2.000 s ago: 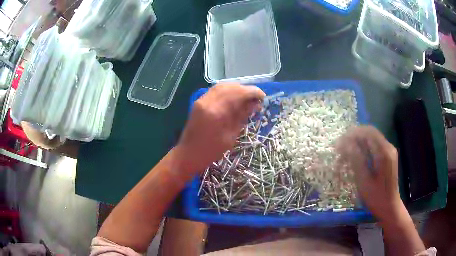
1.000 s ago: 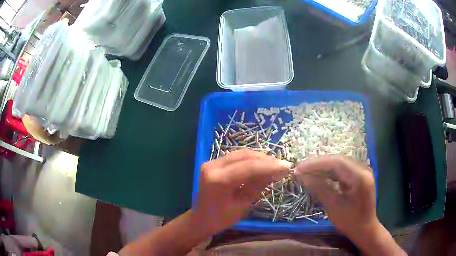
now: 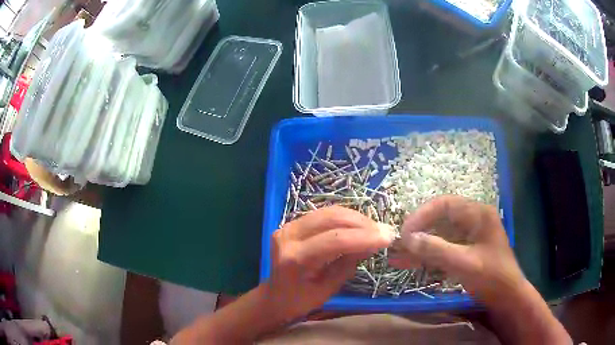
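Note:
The blue parts tray [image 3: 275,168] holds a heap of thin metal pins [image 3: 330,178] on its left and small white plastic sleeves [image 3: 445,162] on its right. My left hand [image 3: 324,246] is over the tray's front left, its fingertips pinched on a small whitish piece; the exact part is too small to tell. My right hand [image 3: 458,242] is over the sleeves at the front right, fingers bent and blurred, its fingertips close to my left fingertips. What my right fingers hold is unclear. My hands hide part of both heaps.
Behind the tray stands an open clear box [image 3: 347,67] with a white liner. A clear lid [image 3: 229,87] lies left of it. Stacked cloudy boxes [image 3: 88,114] stand at the left, filled clear boxes [image 3: 553,60] at the back right. A black flat object [image 3: 563,212] lies right of the tray.
From two seconds ago, my hands have come together over the tray from its back left and right side. Since one second ago they stay close together, with the right fingers shifted slightly.

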